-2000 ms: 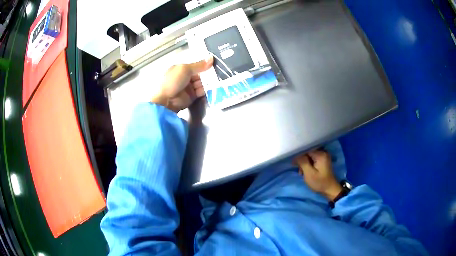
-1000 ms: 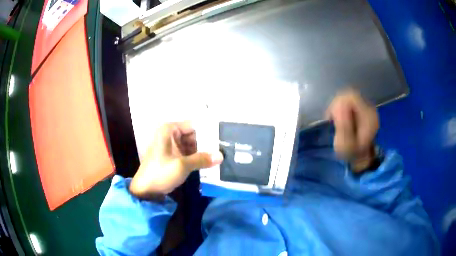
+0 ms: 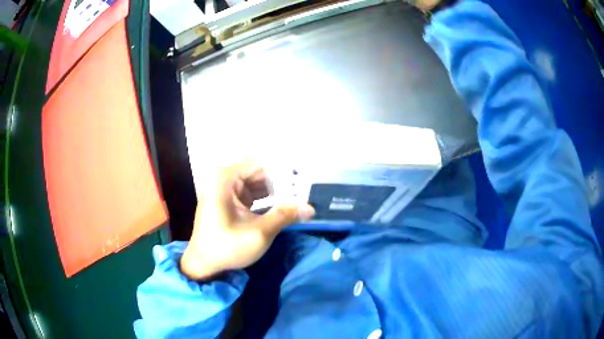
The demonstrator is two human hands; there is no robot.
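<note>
My left hand (image 3: 242, 222) grips the left end of a white product box (image 3: 404, 149), thumb on its face. The box is tilted, showing a white side and a dark rounded square on its face. It is held over the front edge of the steel table (image 3: 391, 73). Shiny film shows at the box's right corner. My right hand (image 3: 424, 5) is at the top edge of the picture, mostly cut off, near the far right of the table; its fingers cannot be made out.
The seal bar (image 3: 285, 21) runs along the table's far edge. Orange-red sheets (image 3: 102, 155) lie on the green surface (image 3: 109, 291) at the left, with a white-and-blue pack (image 3: 86, 14) at their far end. Blue floor (image 3: 546, 66) shows at the right.
The box came off the seal bar area toward me in my left hand and is now tilted. My right hand moved from my lap up to the table's far right.
</note>
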